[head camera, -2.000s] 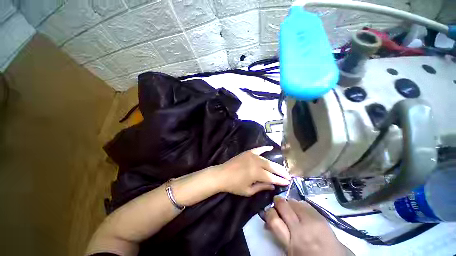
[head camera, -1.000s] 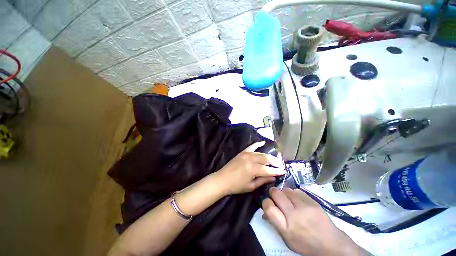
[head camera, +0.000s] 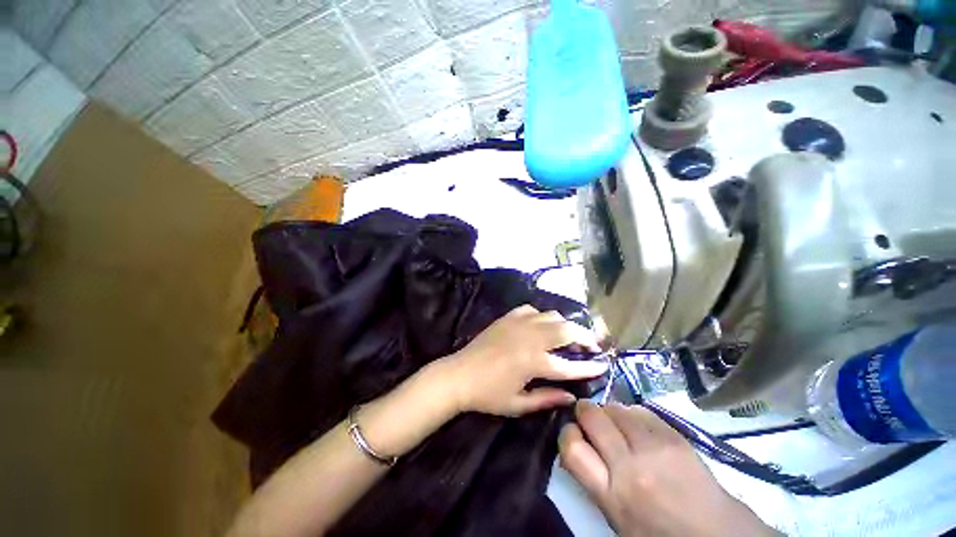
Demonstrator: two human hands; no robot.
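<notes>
The dark maroon garment point(head camera: 367, 304) lies in a gathered heap left of the needle area. My left hand point(head camera: 519, 362) lies on the garment, fingertips pressing its edge right beside the presser foot point(head camera: 612, 355). My right hand point(head camera: 634, 462) is just below, thumb and fingers pinching the garment edge near the needle. The black binding strip point(head camera: 702, 438) runs from the right across the bed to the needle area. The cream-white sewing machine head point(head camera: 639, 252) stands over it. The needle itself is too small to make out.
A light-blue lamp point(head camera: 574, 100) hangs by the machine head. A water bottle point(head camera: 891, 388) lies at the right on the bed. A red-handled tool point(head camera: 776, 47) is behind the machine. A cardboard guard point(head camera: 136, 315) stands at the left, an orange item point(head camera: 327, 199) beside the garment, white brick wall behind.
The camera view has shifted. The garment heap has shifted slightly and its folds have changed. Both hands stay at the needle area with nearly the same hold.
</notes>
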